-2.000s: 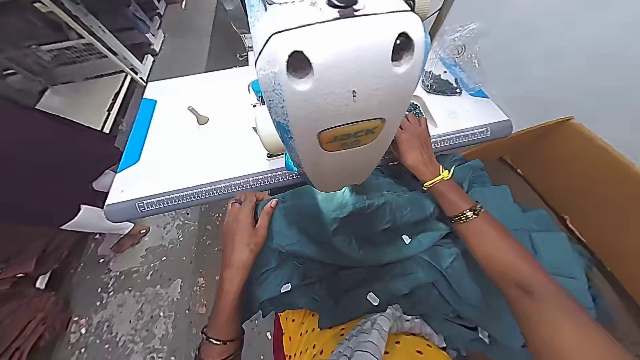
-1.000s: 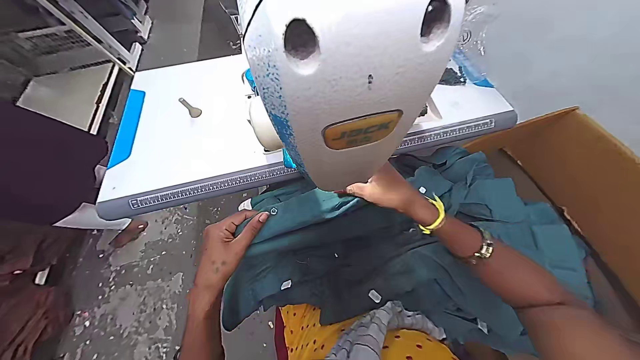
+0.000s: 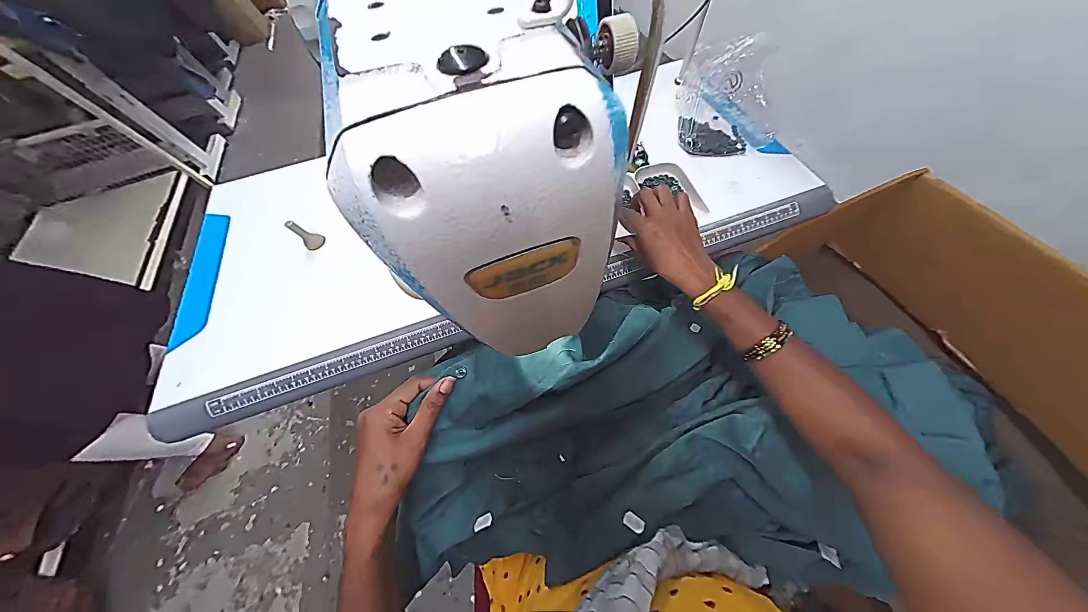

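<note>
Teal fabric (image 3: 595,425) lies over my lap and reaches up under the head of a white Jack sewing machine (image 3: 484,195). My left hand (image 3: 395,433) pinches the fabric's upper left edge between thumb and fingers, beside a small round button (image 3: 461,372). My right hand (image 3: 667,229) is at a small white tray (image 3: 693,183) of dark green buttons (image 3: 661,181), right of the machine head; its fingertips are partly hidden, and whether they hold a button cannot be told. The machine's needle area is hidden behind its head.
The white machine table (image 3: 272,297) has a ruler strip along its front edge. A small pale tool (image 3: 306,235) lies on its left part. A clear plastic bag (image 3: 722,110) with dark pieces stands at the back right. A cardboard box wall (image 3: 960,280) rises at right. Another person's foot (image 3: 208,459) shows at left.
My right hand has moved from the fabric under the machine head back to the button tray. My left hand still holds the fabric's left edge. The view has shifted.
</note>
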